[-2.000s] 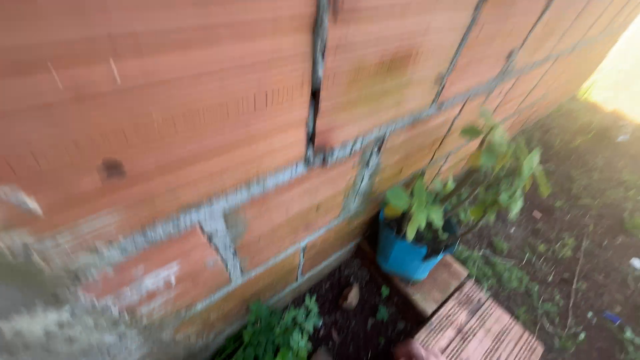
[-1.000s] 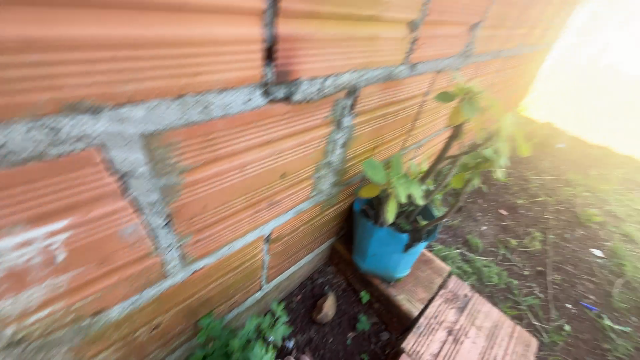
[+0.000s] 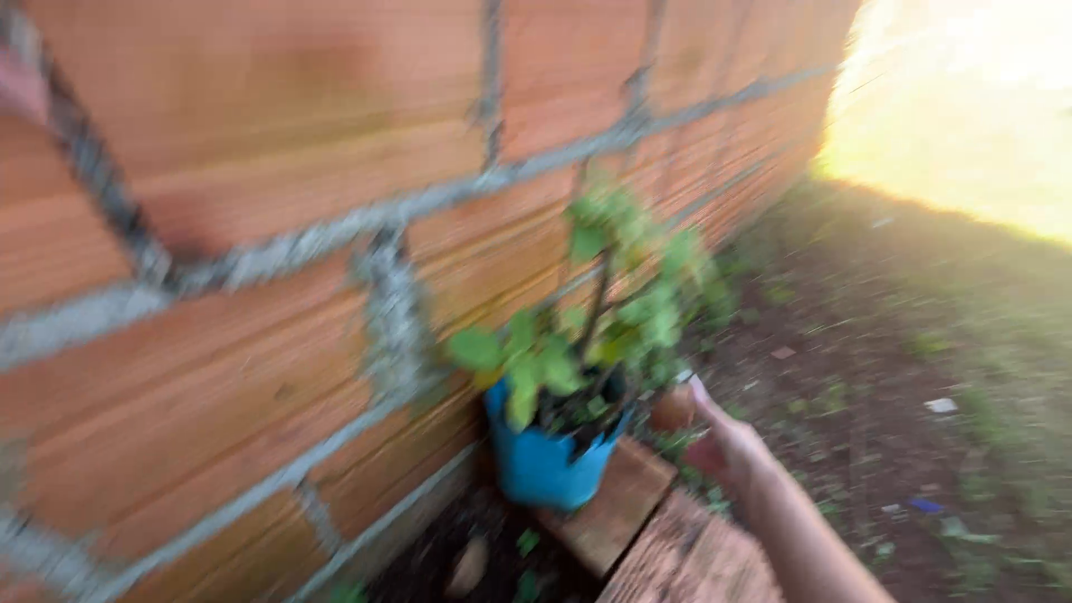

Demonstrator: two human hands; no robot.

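My right hand reaches in from the lower right, beside the right side of a blue pot. Motion blur hides its fingers; a rounded brownish shape shows at them, and I cannot tell whether it is held. The pot has a ragged rim and holds dark soil and a leafy green plant with a woody stem. A blurred pink patch at the upper left edge, against the wall, looks like part of my left hand; its fingers cannot be made out.
A wall of orange hollow clay bricks with grey mortar runs along the left and back. The pot stands on a brick, with a ridged brick in front. A stone lies on dark soil. Grass and small litter cover the ground at right.
My right hand and forearm have come into view beside the pot. The pink patch at the upper left has also appeared. The view has shifted.
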